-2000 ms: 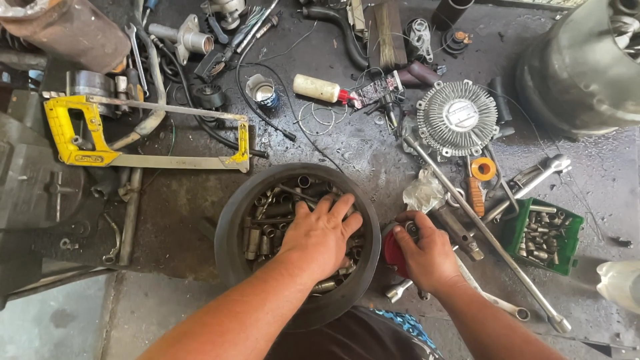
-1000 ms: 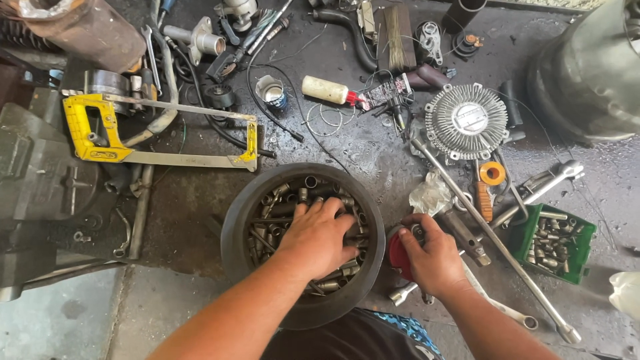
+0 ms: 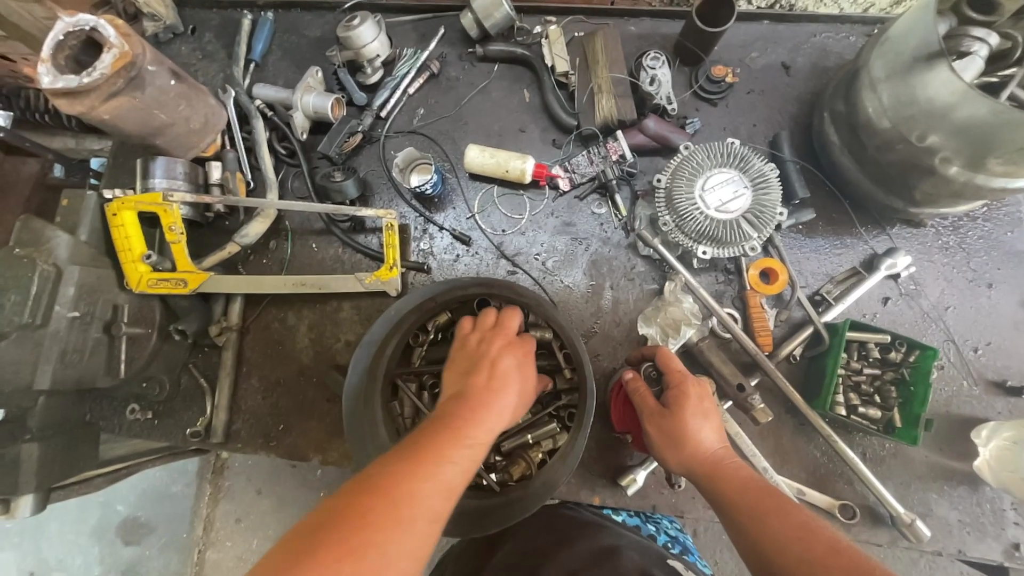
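Note:
A round dark bowl (image 3: 364, 384) full of metal sockets (image 3: 532, 436) and tool parts stands at the bench's front edge. My left hand (image 3: 492, 360) reaches into it, fingers curled down among the sockets; whether they grip one is hidden. To the right of the bowl, my right hand (image 3: 672, 404) has its thumb and fingers around a small metal socket (image 3: 650, 374), above a round red object (image 3: 624, 412) partly covered by the hand. A socket-ended tool (image 3: 636, 476) lies just below that hand.
A yellow hacksaw (image 3: 168, 280) lies left of the bowl. Right of my right hand are a long metal bar (image 3: 800, 388), a combination wrench (image 3: 824, 502) and a green box (image 3: 920, 400) of sockets. A finned fan clutch (image 3: 720, 198) and a glue bottle (image 3: 500, 163) lie behind.
My left hand has shifted within the bowl, and its fingers are now more curled. The right hand remains beside the bowl at the red object.

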